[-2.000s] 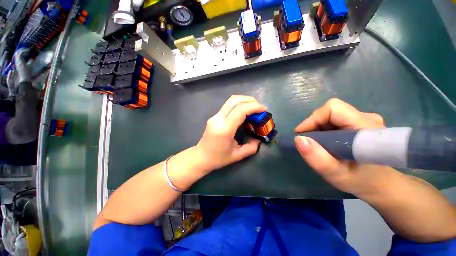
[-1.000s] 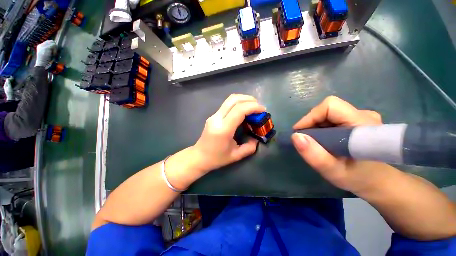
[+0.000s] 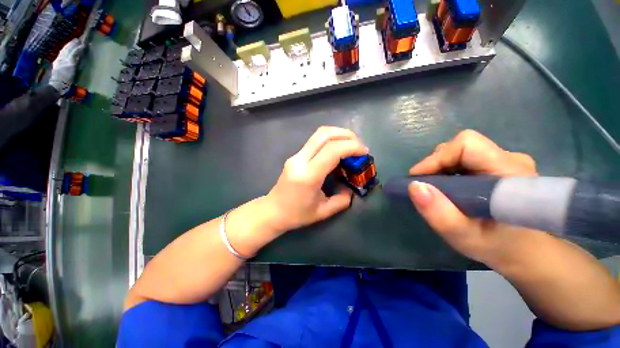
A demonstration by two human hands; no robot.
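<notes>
My left hand (image 3: 316, 178) is closed on a small transformer (image 3: 359, 172) with a blue top, orange copper windings and a black base, held at the middle of the bench. My right hand (image 3: 469, 197) holds a thick dark grey syringe (image 3: 531, 202) with a pale label band, like a pen. Its tip points left at the transformer's black base; whether it touches is too small to tell. The silvery fixture (image 3: 299, 90) stands behind, with three transformers at its right and two pale yellowish seats at its left.
A tight block of unfixtured transformers (image 3: 158, 95) stands at the left of the bench. A pressure gauge (image 3: 247, 12) and a yellow bin (image 3: 306, 5) are behind the fixture. A grey hose (image 3: 564, 92) lies at the right. A green conveyor (image 3: 98, 224) carries loose transformers; another person's gloved hand (image 3: 66, 64) is beside it.
My right hand and the syringe have shifted slightly right. My left hand still holds the transformer in nearly the same place. The other person's arm has reached further over the conveyor's side.
</notes>
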